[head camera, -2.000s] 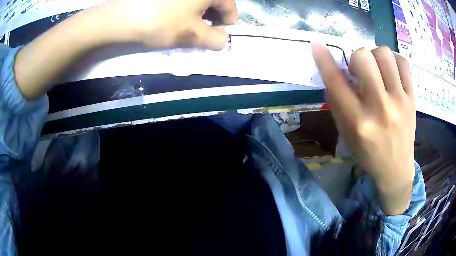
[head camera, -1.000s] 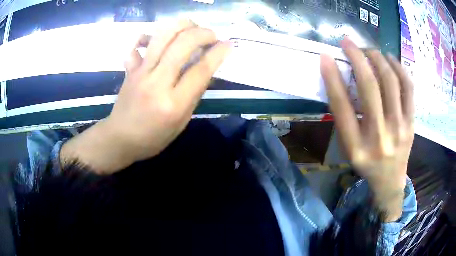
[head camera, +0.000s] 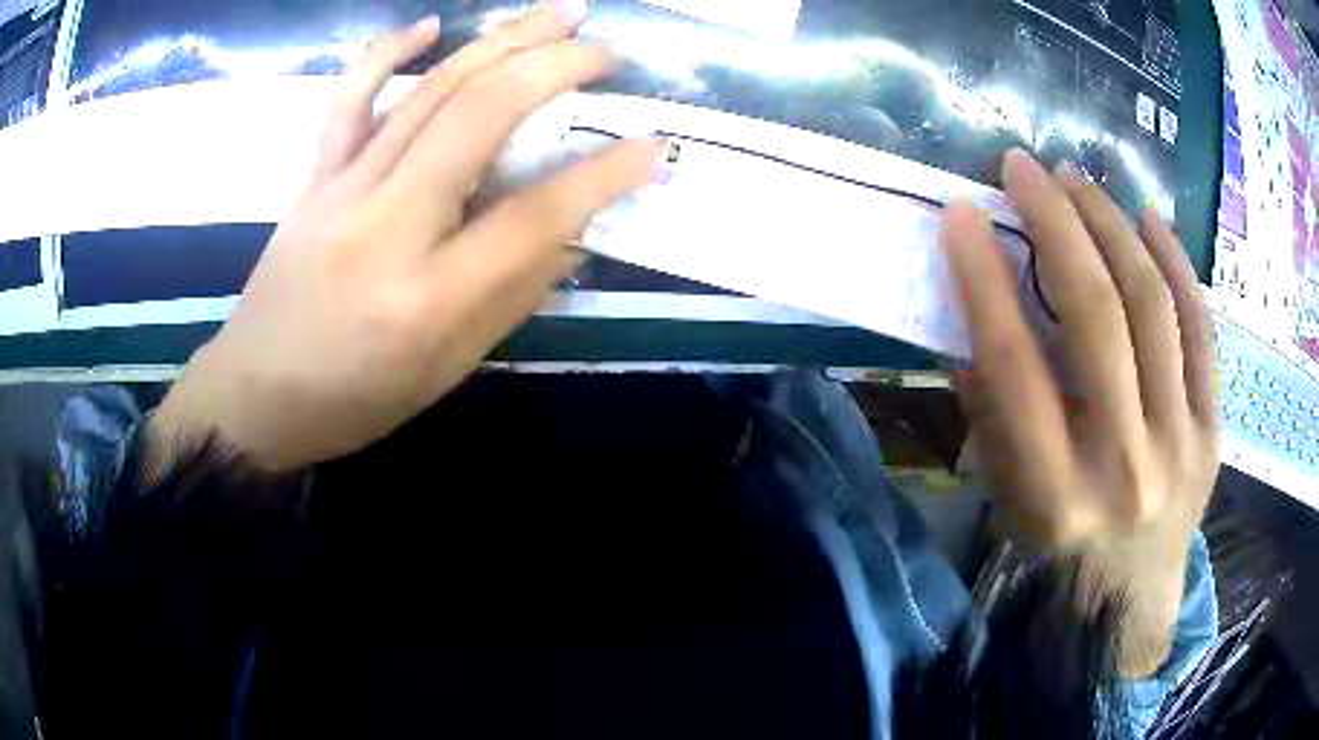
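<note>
A long white strip panel (head camera: 781, 231) lies across the black printed sheet, running on to the left past my left hand. A thin black wire (head camera: 825, 177) lies along its upper edge and bends down near my right hand. My left hand (head camera: 391, 268) is spread over the panel, its thumb tip by a small dark spot on the wire. My right hand (head camera: 1085, 347) rests over the panel's right end, fingers slightly apart. The hands hide parts of the panel; whether either grips it cannot be told.
The glossy black printed sheet (head camera: 926, 94) lies under the work. Pink and purple printed sheets (head camera: 1273, 188) are at the right. The dark green bench edge (head camera: 694, 344) runs below. Shiny stacked strips (head camera: 1215, 665) stand at the lower right.
My left hand, earlier reaching in from the upper left, has swung lower and lies spread over the panel. My right hand has shifted slightly right, and the panel's right end sits lower in view.
</note>
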